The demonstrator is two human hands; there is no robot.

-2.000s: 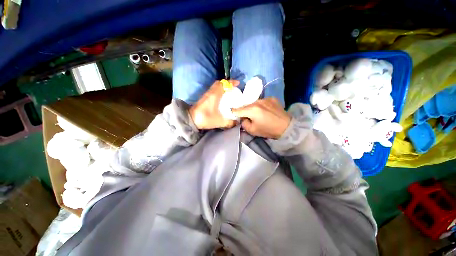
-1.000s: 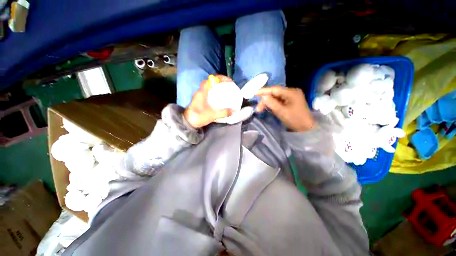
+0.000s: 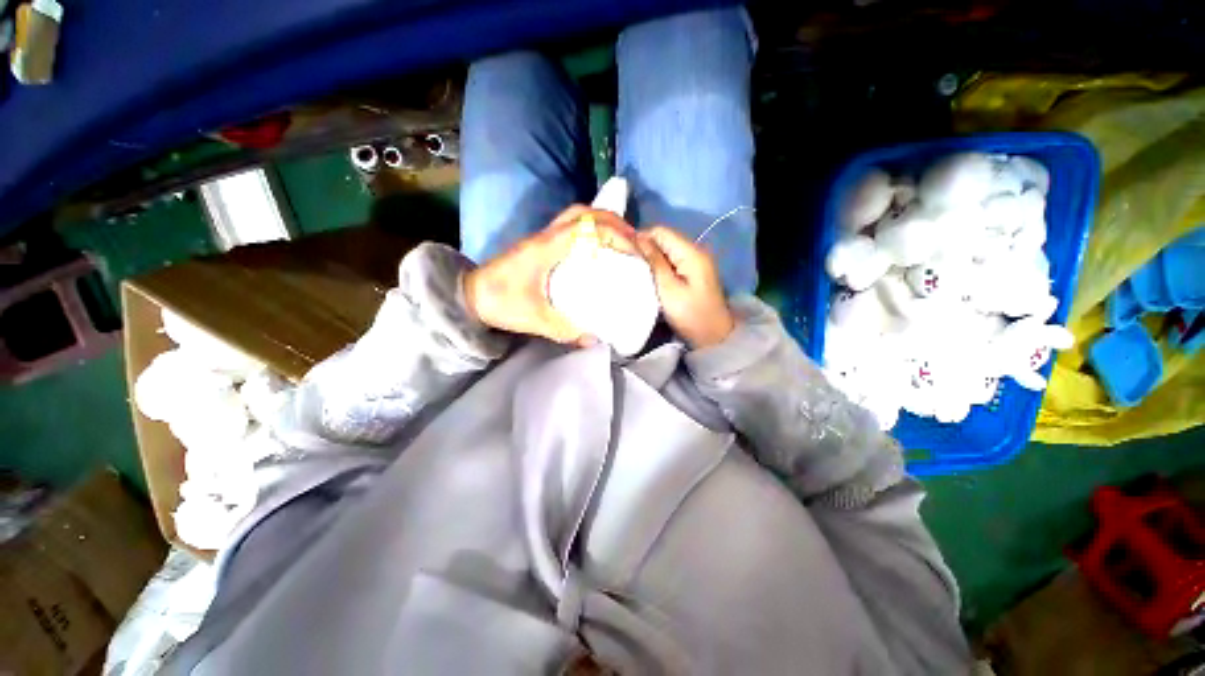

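A round white plush rabbit head (image 3: pixel 604 297) is between my hands above my grey-aproned lap. One white ear (image 3: pixel 611 197) sticks up beyond my fingers, towards my knees. My left hand (image 3: pixel 526 280) wraps the head from the left, with a small yellow cover (image 3: pixel 587 227) at a fingertip. My right hand (image 3: pixel 690 283) touches the head's upper right side with its fingers bent together. A thin white thread (image 3: pixel 720 221) curves up from near my right hand over the jeans. I cannot see a needle.
At left an open cardboard box (image 3: pixel 264 306) holds white pieces. At right a blue basket (image 3: pixel 1086 198) is full of white heads, some with reddish face marks. Beyond it lie a yellow bag (image 3: pixel 1150 145) and a red stool (image 3: pixel 1147 555). A blue-covered table edge (image 3: pixel 264 79) runs along the top.
My right hand has moved left, back against the head. The head has been turned, so its round side faces me and one ear points away. The thread now shows as a loop above my right hand.
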